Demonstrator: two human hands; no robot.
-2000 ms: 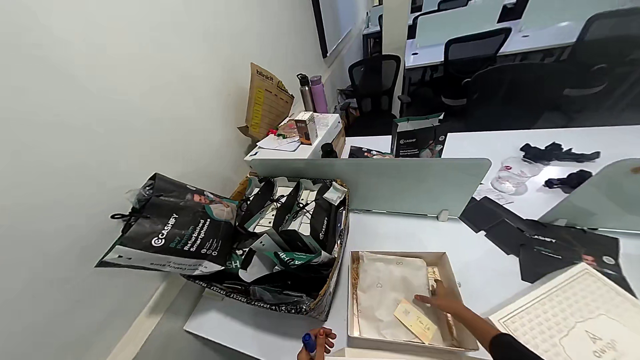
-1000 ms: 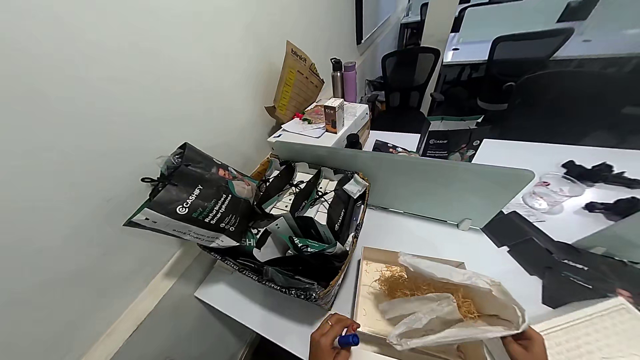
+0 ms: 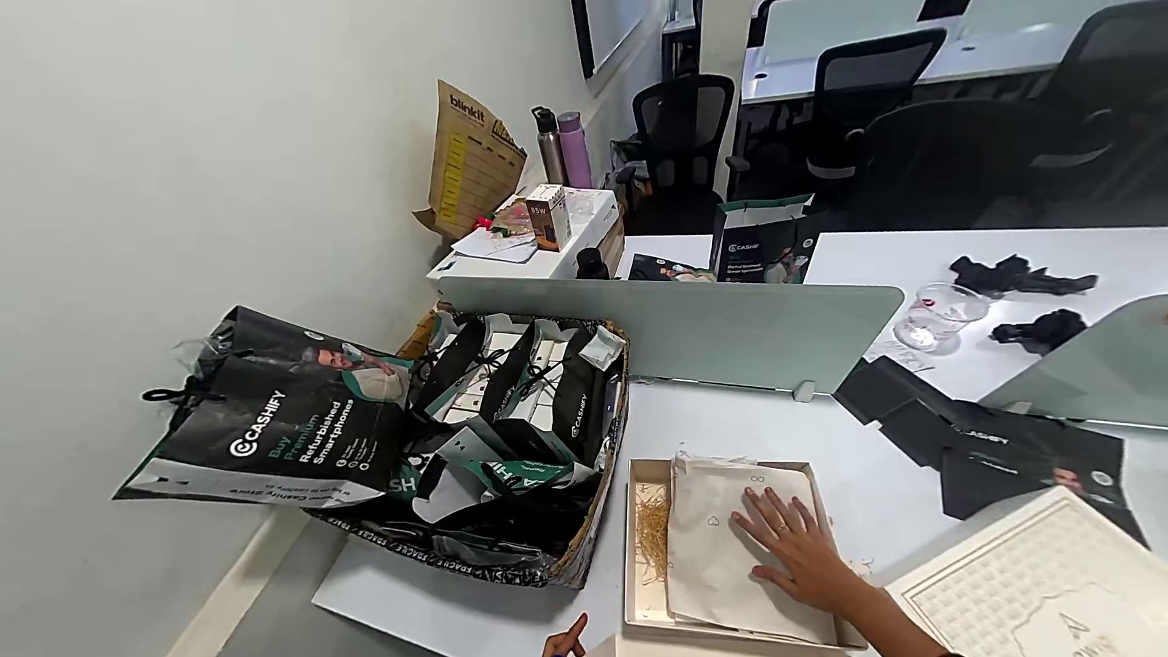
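Note:
My right hand (image 3: 796, 552) lies flat, fingers spread, on a cream cloth or paper pouch (image 3: 721, 538) with small printed marks. The pouch rests in an open shallow cream box (image 3: 636, 598), over shredded straw-coloured filler (image 3: 652, 537) that shows along the left side. Only some fingers of my left hand (image 3: 566, 639) show at the bottom edge, left of the box; what it holds is hidden. A cream quilted lid or box (image 3: 1049, 584) with an embossed emblem lies at the lower right.
Left of the box, a carton (image 3: 598, 538) holds several black paper bags, with a large black bag (image 3: 274, 420) leaning over its side. A glass divider (image 3: 675, 333) crosses behind. Flat black bags (image 3: 995, 456) lie right. Bottles (image 3: 575, 151) and a small box (image 3: 548, 217) stand farther back.
The pouch, lifted at the right with the filler exposed one second ago, now lies flat in the box under my right hand. My left hand, seen with a blue marker-like item before, is mostly out of view.

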